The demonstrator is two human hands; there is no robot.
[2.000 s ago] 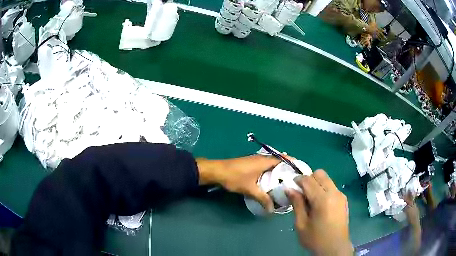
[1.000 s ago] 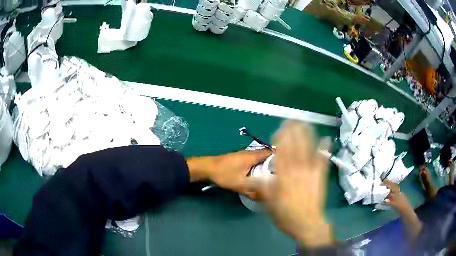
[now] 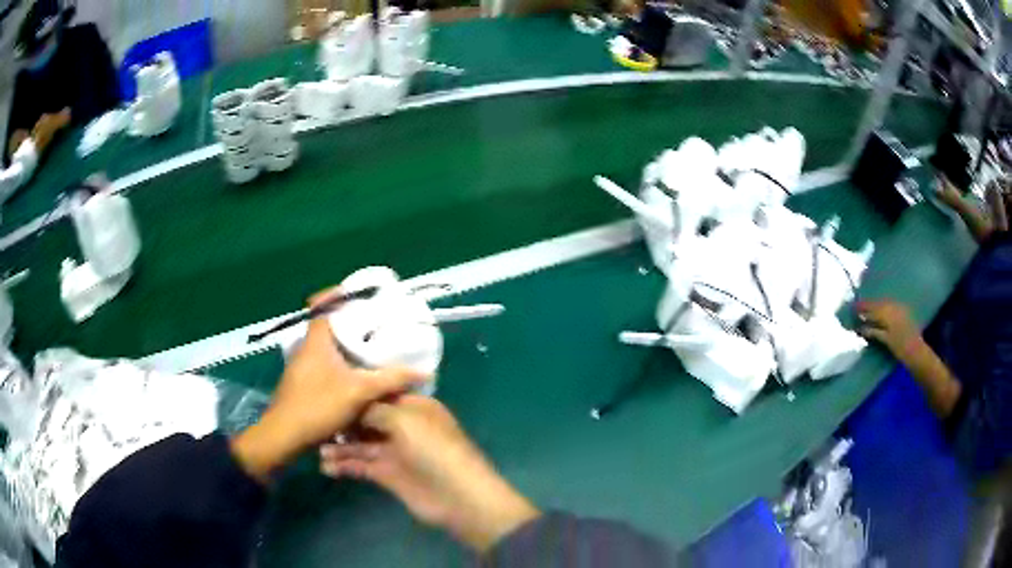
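A white camera body (image 3: 388,327) with a white antenna and a black cable is in front of me, near the belt's pale edge. My left hand (image 3: 327,388) is closed around its left and near side, the thumb across the front. My right hand (image 3: 416,455) is just below, its fingers at the underside of the body and close to my left hand. Its fingertips are partly hidden and blurred, so I cannot tell whether it grips the body.
Clustered white units (image 3: 766,277) with antennas and black cables lie on the bench at right. A heap of small white parts (image 3: 122,427) is at left. White units stand on and beyond the green belt (image 3: 522,155). A blue bin (image 3: 888,477) is lower right. Other people's hands show at right.
The view has turned to the right. The camera body now appears further left and raised, its antenna pointing right. My right hand has moved from over the body to below it.
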